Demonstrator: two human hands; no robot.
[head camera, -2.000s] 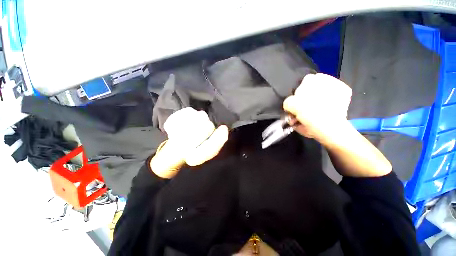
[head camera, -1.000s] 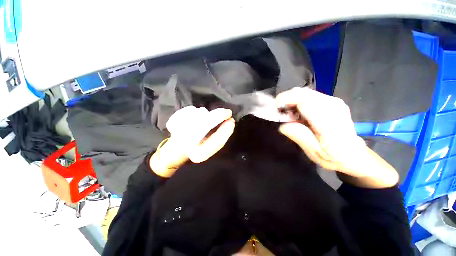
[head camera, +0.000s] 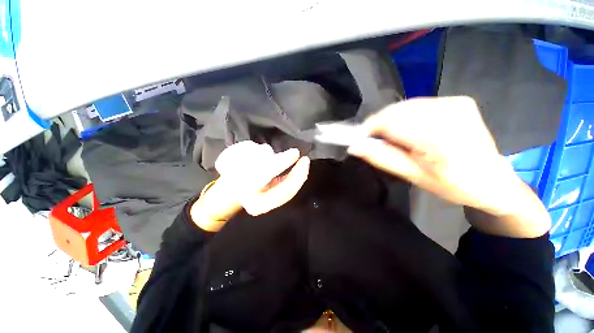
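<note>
The charcoal garment (head camera: 247, 110) lies gathered over my lap and spreads to the left. My left hand (head camera: 260, 175) is closed on an edge of it, thumb and fingers together, near the middle of the view. My right hand (head camera: 430, 140) grips the silver thread snips (head camera: 339, 134) between thumb and fingers. The snips point left, over the garment's edge, a little right of my left fingertips. They are blurred, so whether the blades touch the cloth cannot be told.
The white machine head (head camera: 215, 39) spans the top. A charcoal cut panel (head camera: 498, 91) lies on blue crates (head camera: 576, 162) at the right. A red plastic stool (head camera: 81, 227) and a heap of black cloth (head camera: 42, 169) are at the left.
My right hand first brought the snips up and left to the garment's edge; its wrist and forearm have since shifted right. My left hand has stayed nearly in place on the cloth.
</note>
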